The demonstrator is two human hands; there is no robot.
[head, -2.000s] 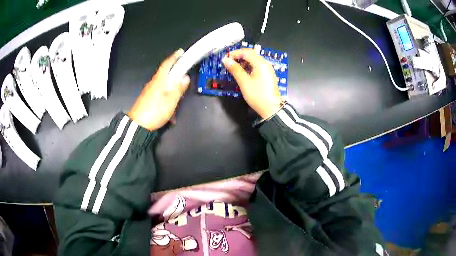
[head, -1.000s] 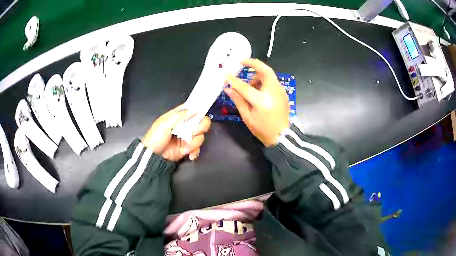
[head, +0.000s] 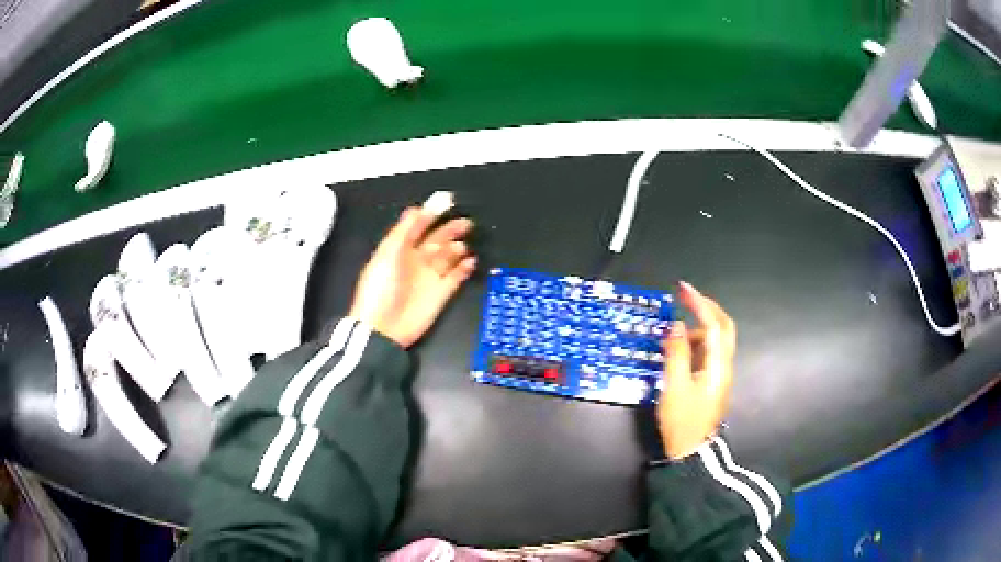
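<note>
The blue test board (head: 576, 338) lies flat on the black bench, with a red-black row at its lower left. My right hand (head: 697, 368) is at its right edge, thumb by the edge and fingers apart; no held part shows. My left hand (head: 415, 272) is over the bench left of the board, fingers spread and slightly bent. A small white spot (head: 439, 202) shows at its fingertips; I cannot tell what it is. A white curved housing (head: 380, 51) lies on the green belt ahead of my left hand.
Several open white shells (head: 203, 302) are fanned out at left, beside my left sleeve. More white pieces lie on the belt (head: 615, 66) at far left. A white cord (head: 633, 203) ends above the board. A meter with a blue screen (head: 953, 203) stands at far right.
The white housing has left my hands, and one now lies on the belt. My left hand has moved forward; my right hand moved to the board's right edge. The view has shifted, showing more belt.
</note>
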